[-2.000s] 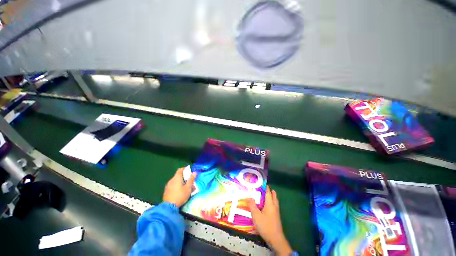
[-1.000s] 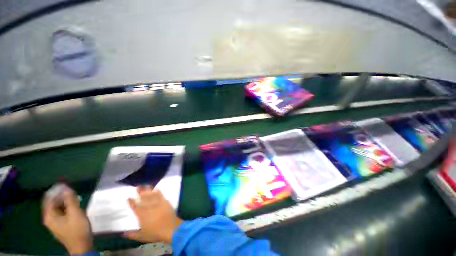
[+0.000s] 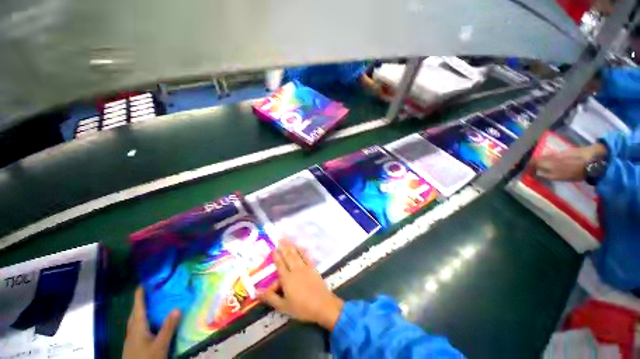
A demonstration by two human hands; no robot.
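Note:
A printed retail box (image 3: 210, 270) with a rainbow swirl and "PLUS" lies face up on the green belt in front of me. My left hand (image 3: 150, 331) is at its lower left edge, fingers along the side, partly cut off by the frame's bottom. My right hand (image 3: 303, 289) is at its right edge, with fingertips by the seam with a pale-backed box (image 3: 298, 210). Both hands hold the box between them. A white-faced box (image 3: 50, 305) with a dark device picture lies to the left, cut off by the frame.
More boxes (image 3: 382, 186) run in a row up the belt to the right. A tilted printed box (image 3: 300, 113) lies beyond the white rail (image 3: 175, 181). A grey beam (image 3: 281, 31) hangs overhead. At right, another worker's hand (image 3: 561, 165) rests on a red and white stack (image 3: 554, 203).
The view has turned right. My hands have gone from the white-faced box to the printed box beside it. The white piece seen earlier at my left fingertips no longer shows.

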